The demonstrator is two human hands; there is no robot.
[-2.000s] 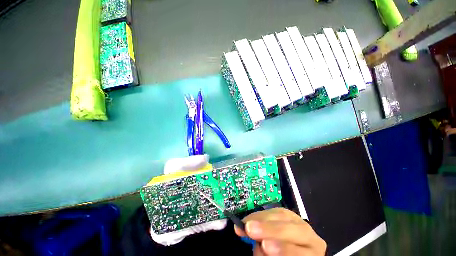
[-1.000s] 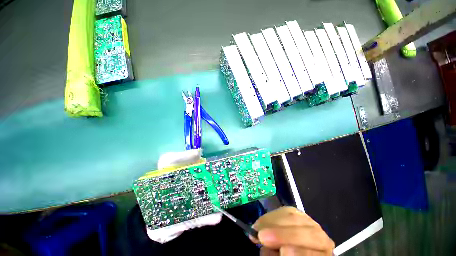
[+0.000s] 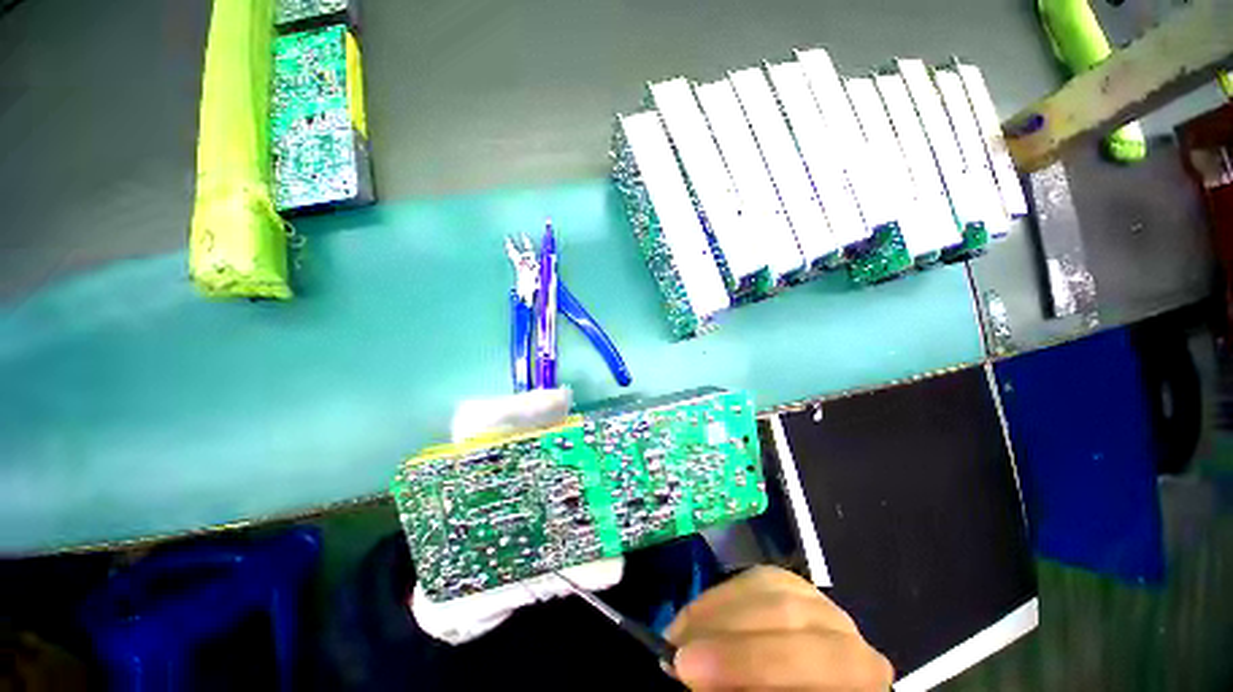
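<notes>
A long green circuit board (image 3: 582, 493) is held solder side up over the front edge of the bench mat, with a yellow strip along its far edge. My left hand (image 3: 514, 411), in a white glove, grips the board from beneath; glove parts show at its far and near edges, the rest is hidden under it. My bare right hand (image 3: 778, 635) holds a thin dark-handled probe (image 3: 609, 614) with a fine metallic tip. The tip is at the board's near edge, left of its middle; whether it touches cannot be told.
Blue-handled side cutters (image 3: 590, 338) and a purple-blue pen (image 3: 546, 304) lie on the teal mat (image 3: 392, 325). Whitish-sided boards (image 3: 757, 176) stand in a row at right. A lime-yellow roll (image 3: 237, 162) lies beside more boards (image 3: 314, 115) at left. A slanted post (image 3: 1122, 88) is at right.
The probe tip has moved from the board's middle area to its near edge. The board sits slightly higher in view than two seconds ago. Both hands keep their holds.
</notes>
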